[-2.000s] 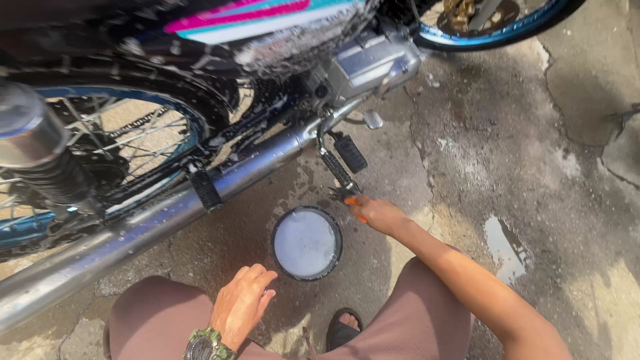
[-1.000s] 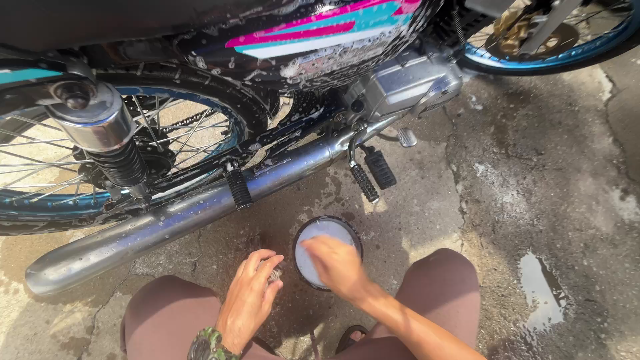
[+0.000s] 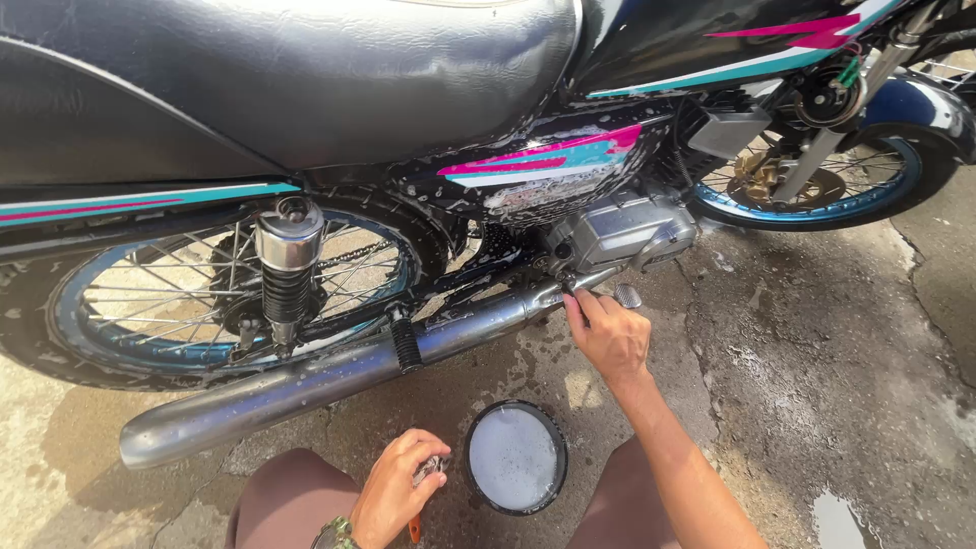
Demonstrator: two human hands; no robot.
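A black motorcycle with foam on its side panel (image 3: 549,187) stands across the view. My right hand (image 3: 614,332) reaches to the front footrest area, beside the silver engine cover (image 3: 621,232) and above the chrome exhaust pipe (image 3: 305,389); its fingertips are bent, and whether they hold something is hidden. Lower down, my left hand (image 3: 400,484) is curled around a small metallic-looking wad (image 3: 432,468), perhaps a scourer. An orange handle (image 3: 415,528) shows just below that hand. Between the hands sits a round black container (image 3: 515,457) of whitish, sudsy liquid.
The rear wheel (image 3: 229,297) and its shock absorber (image 3: 288,267) are at left, the front wheel (image 3: 823,183) at upper right. A rubber footrest (image 3: 406,343) juts over the exhaust. The cracked concrete ground (image 3: 808,335) is wet, with a puddle (image 3: 839,522) at lower right.
My right hand has gone from the footrest to the container, then up to the motorcycle beside the engine. My left hand stays left of the container. The view now takes in more of the motorcycle.
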